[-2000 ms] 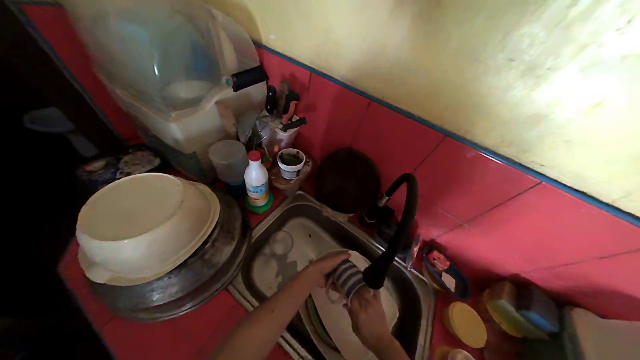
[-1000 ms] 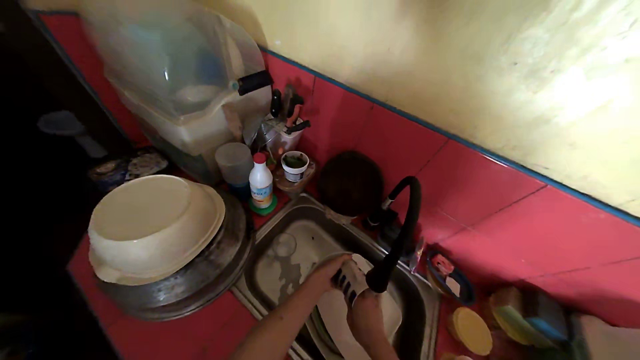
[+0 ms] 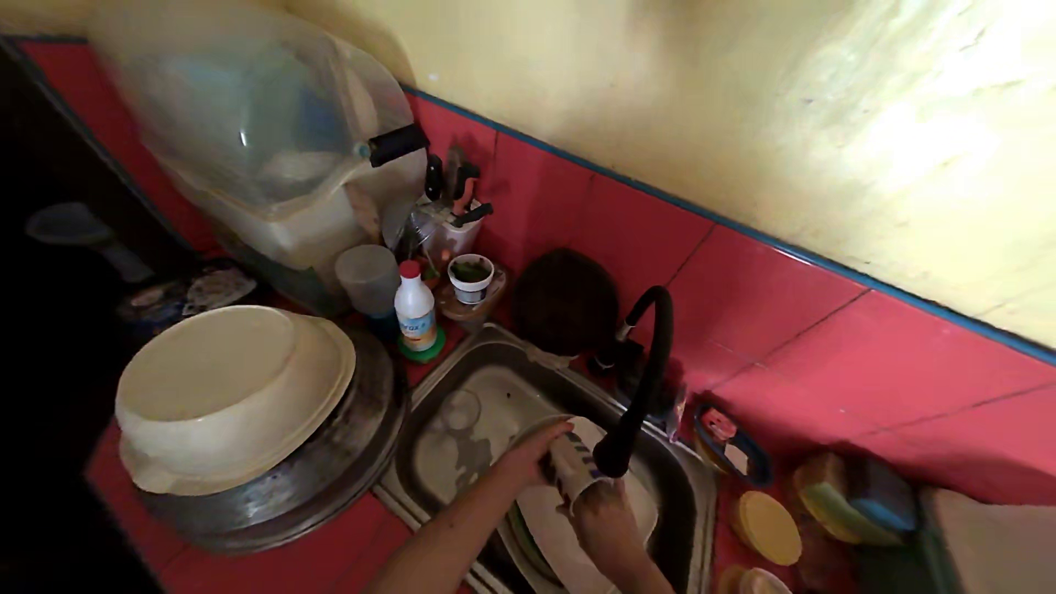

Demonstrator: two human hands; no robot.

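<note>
Above the stainless steel sink (image 3: 429, 441), my left hand (image 3: 536, 454) grips a white mug with dark stripes (image 3: 573, 462) around its base end. My right hand (image 3: 601, 516) is at the mug's open end, with its fingers hidden by or inside the rim. The mug lies tilted just below the head of a black flexible faucet (image 3: 648, 388). Whether water runs is not plain. Beneath my hands, a white plate (image 3: 540, 528) and other dishes lie in the basin.
Left of the sink, an upturned cream basin (image 3: 223, 379) rests on a large metal lid (image 3: 280, 503). A white bottle with red cap (image 3: 415, 309), a small tub (image 3: 471, 280) and a utensil holder (image 3: 450, 231) stand behind. Sponges (image 3: 850, 495) and a yellow round lid (image 3: 769, 528) lie at right.
The mug has turned in my hands; its open end now faces down toward my right hand, which has shifted to the rim.
</note>
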